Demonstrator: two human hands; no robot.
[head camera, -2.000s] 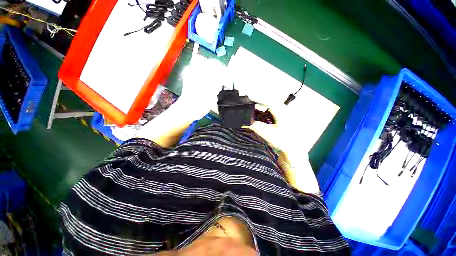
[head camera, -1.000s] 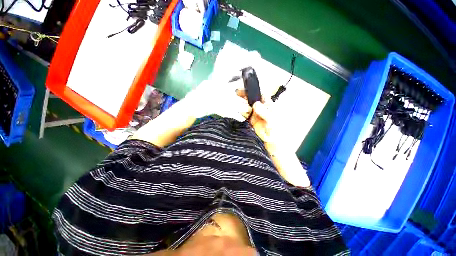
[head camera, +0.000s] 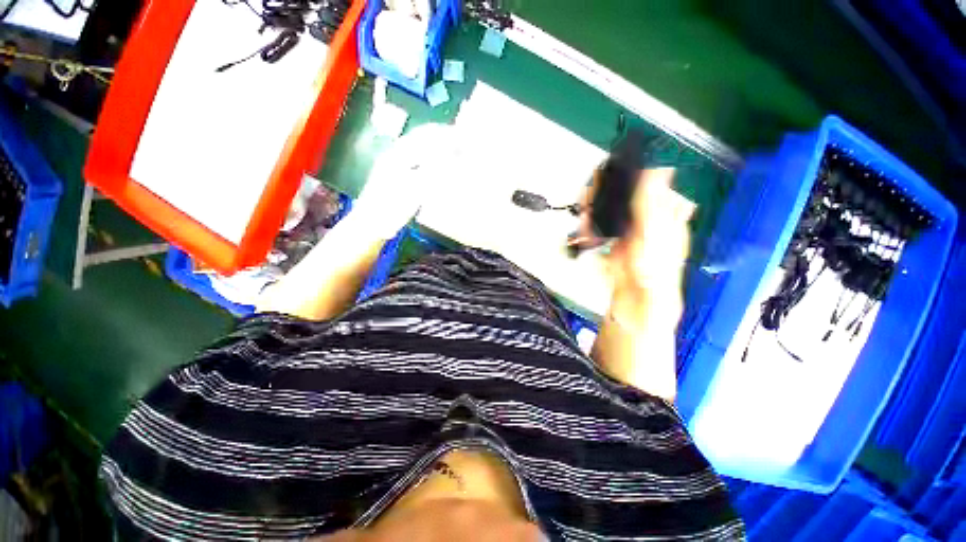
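My right hand (head camera: 655, 238) is over the right part of the white work sheet (head camera: 498, 132) and grips a black power adapter (head camera: 616, 193), which is blurred. A small black piece (head camera: 530, 199) with a short thin cord shows over the sheet, left of the adapter; whether it joins the adapter cannot be told. My left hand (head camera: 424, 159), in a white glove, is at the sheet's left edge. It is washed out by glare, and its fingers cannot be made out. No adapter shows in it.
The red-orange bin (head camera: 108, 148) at the left holds black cords at its far end. The small blue box (head camera: 394, 69) stands beside it, near pale-blue squares (head camera: 492, 42). At the right, the blue bin (head camera: 699, 418) holds adapters and cords. Rags (head camera: 307, 222) lie in a lower crate.
My right hand has moved right with the adapter, away from my left hand. My left hand has drawn back left. The small black piece shows farther left than the one on the sheet before.
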